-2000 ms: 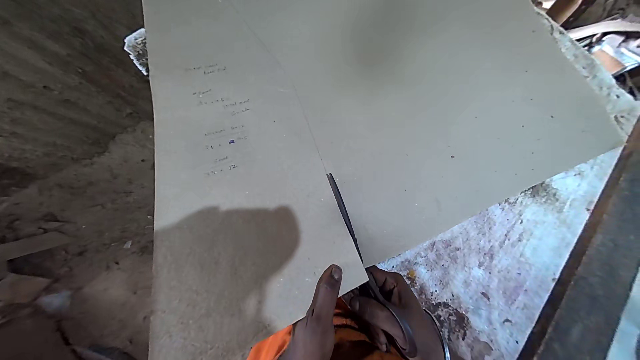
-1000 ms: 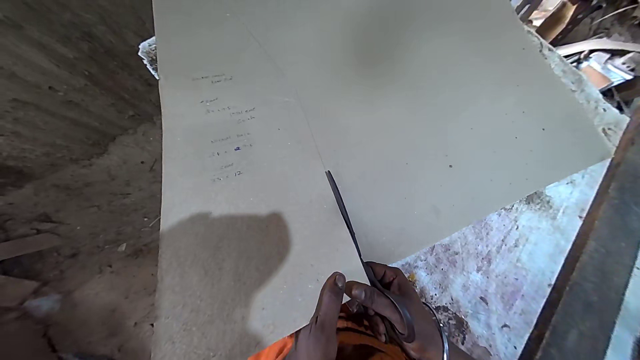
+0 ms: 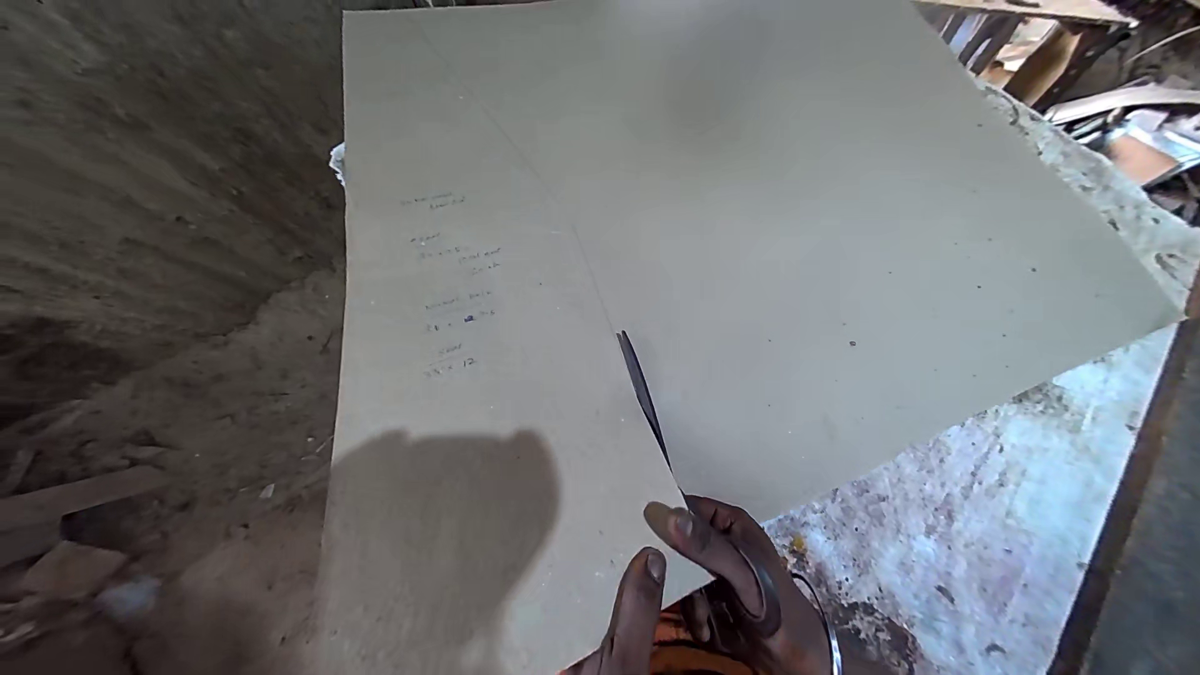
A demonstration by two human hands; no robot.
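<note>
A large sheet of greyish-brown cardboard (image 3: 750, 234) fills the middle of the view, with handwriting and a faint curved line drawn on it. The dark blades of a pair of scissors (image 3: 642, 394) lie along that line, and a cut runs from them to the near edge. My right hand (image 3: 750, 572), with a metal bangle at the wrist, grips the scissor handles at the cut. Beside it on the left, my left hand (image 3: 637, 609) pinches the near edge of the sheet, thumb on top and fingers hidden beneath. Orange cloth shows between the hands.
Under the sheet is a worn, stained white slab (image 3: 975, 525). A dark-edged grey surface (image 3: 1153, 525) runs along the right. Wooden pieces and scraps (image 3: 1125, 122) lie at the upper right. Flat offcuts (image 3: 75, 572) lie on the dirty floor at lower left.
My right thumb has moved up and left onto the sheet beside the cut. The sheet has shifted slightly in view, and the scissors remain at the drawn line.
</note>
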